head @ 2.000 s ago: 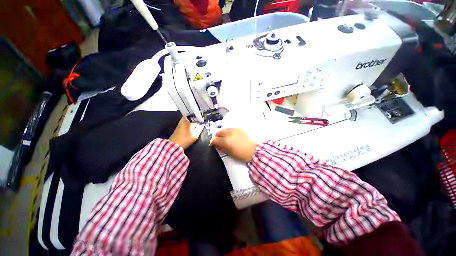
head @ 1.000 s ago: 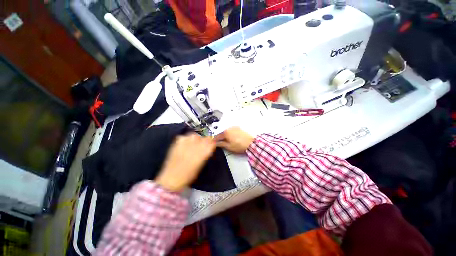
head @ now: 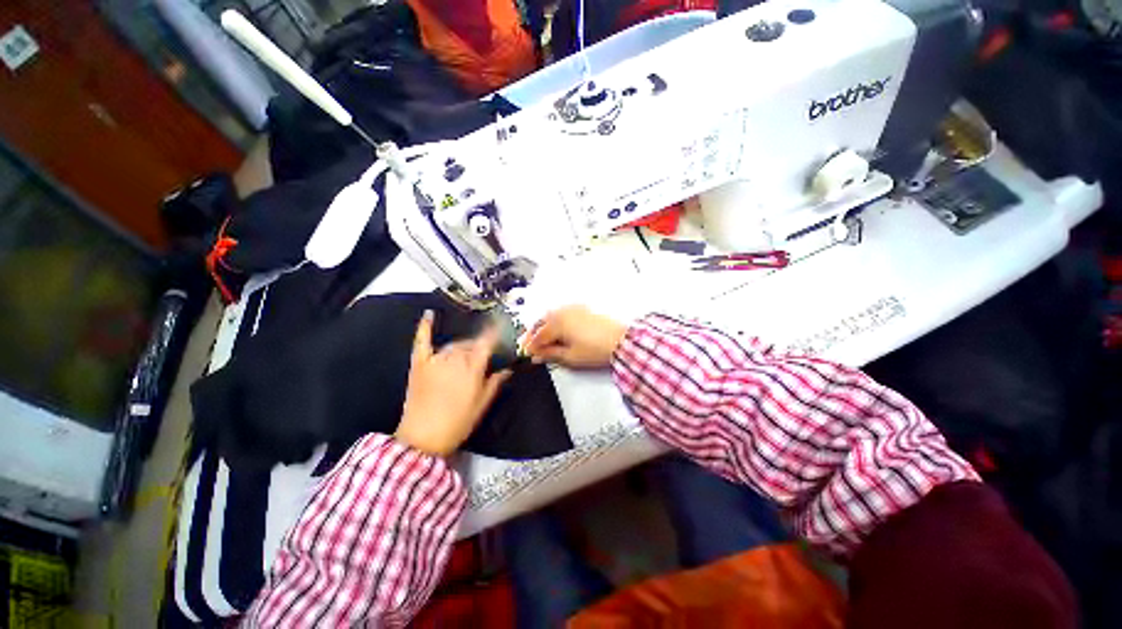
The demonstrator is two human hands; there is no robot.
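A black garment panel (head: 314, 369) lies on the white sewing table left of and in front of the needle area. My left hand (head: 445, 383) rests on the panel with its fingers spread, the index finger pointing up. My right hand (head: 573, 337) is just right of the presser foot (head: 505, 280), with thumb and fingertips pinched at the panel's edge; what lies between them is too small to tell apart. The white brother sewing machine (head: 689, 135) stands over the work.
Red-handled snips (head: 742, 261) lie on the bed under the arm. A white rounded paddle (head: 343, 224) hangs left of the head. A black-and-white striped part (head: 222, 528) is at the left. A black bundle with a red tie (head: 222, 254) lies behind it. A pale bin (head: 640, 47) stands behind.
My left hand was by the needle, then a fist over the panel beside my right hand; now its fingers are spread. The panel's front part has come back from the table's front edge.
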